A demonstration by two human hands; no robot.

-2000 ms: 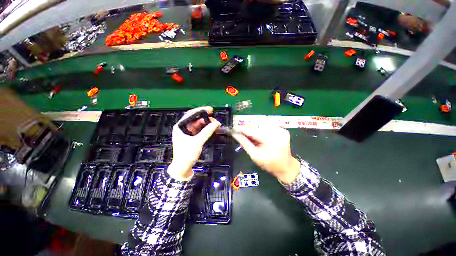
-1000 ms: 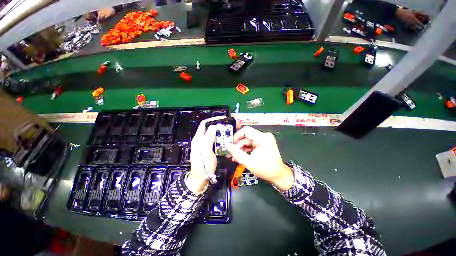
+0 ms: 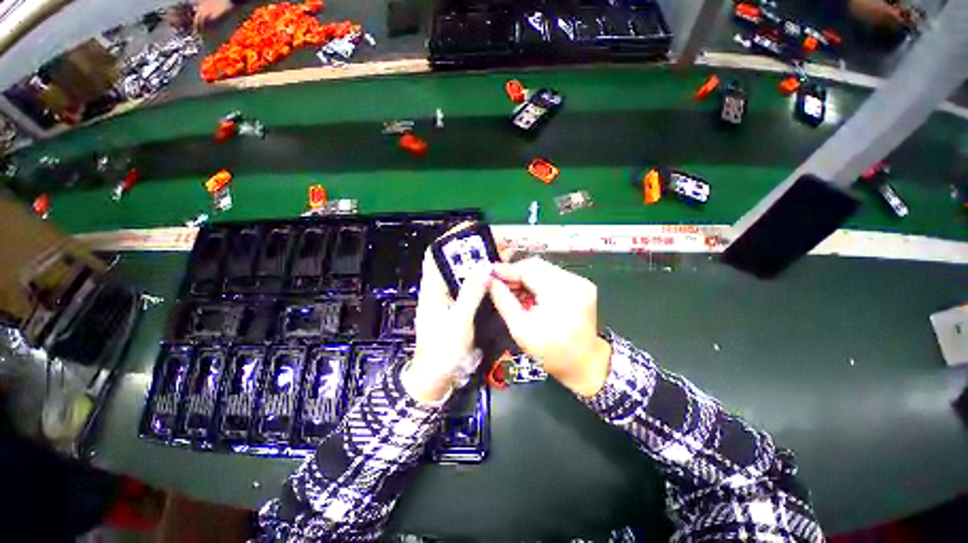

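My left hand (image 3: 444,329) holds a black palm-sized housing (image 3: 448,246) with a white insert plate (image 3: 465,255) showing dark squares. My right hand (image 3: 557,318) has its fingertips pinched at the lower edge of the plate; whether a small part is between them cannot be told. Both hands are over the right side of the glossy black blister tray (image 3: 246,318). An orange part (image 3: 499,371) and a white plate with dark squares (image 3: 528,369) lie on the bench just right of the tray, partly behind my right hand.
A green conveyor belt (image 3: 350,159) carries loose orange parts, pale parts and black-and-white subassemblies. Beyond it are an orange heap (image 3: 276,40) and stacked black trays (image 3: 547,32). A grey post with a black rectangular piece (image 3: 791,225) stands at right. Another person's hand (image 3: 881,15) shows top right.
The housing was turned on edge, then its white plate came to face the camera; it is now tilted slightly higher. My right fingertips stay close to it. Parts on the belt have shifted right.
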